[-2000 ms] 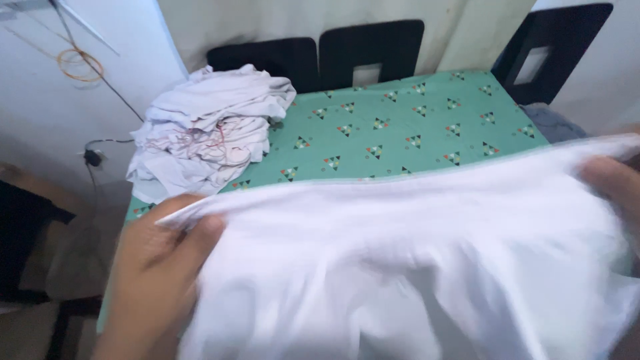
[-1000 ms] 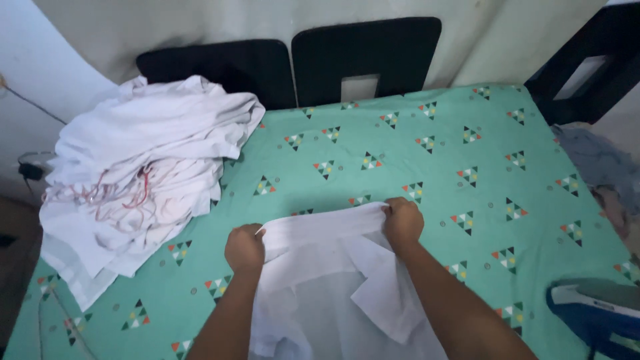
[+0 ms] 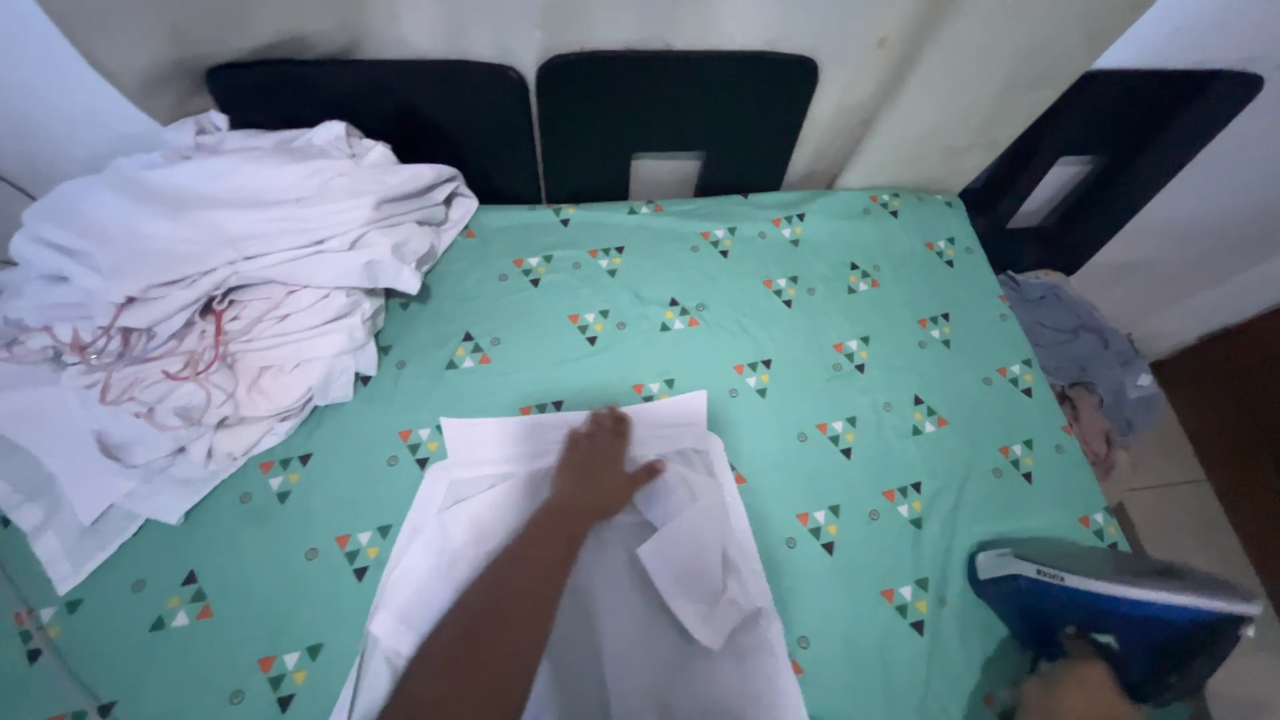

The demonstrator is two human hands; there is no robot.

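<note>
A white cloth garment (image 3: 690,560) lies spread on the green patterned table cover (image 3: 850,440), its straight band toward the far side. My left hand (image 3: 600,465) rests on the garment just below that band, fingers pointing away and thumb spread, pressing on it without gripping. At the lower right, my right hand (image 3: 1075,690) is at the handle of a blue clothes iron (image 3: 1120,610), blurred and partly cut off by the frame edge. The iron is tilted, its grey soleplate side facing away; whether it touches the table cannot be told.
A heap of white garments with reddish strings (image 3: 240,240) covers the table's left side. Dark chair backs (image 3: 380,120) stand along the far edge, another (image 3: 1110,160) at the right corner. Grey-blue cloth (image 3: 1080,340) lies beyond the right edge. A cord (image 3: 50,640) runs at lower left.
Both hands held the garment's band a second ago. Now my left hand lies flat on it, and my right hand has moved right to the iron. The garment is laid down on the cover.
</note>
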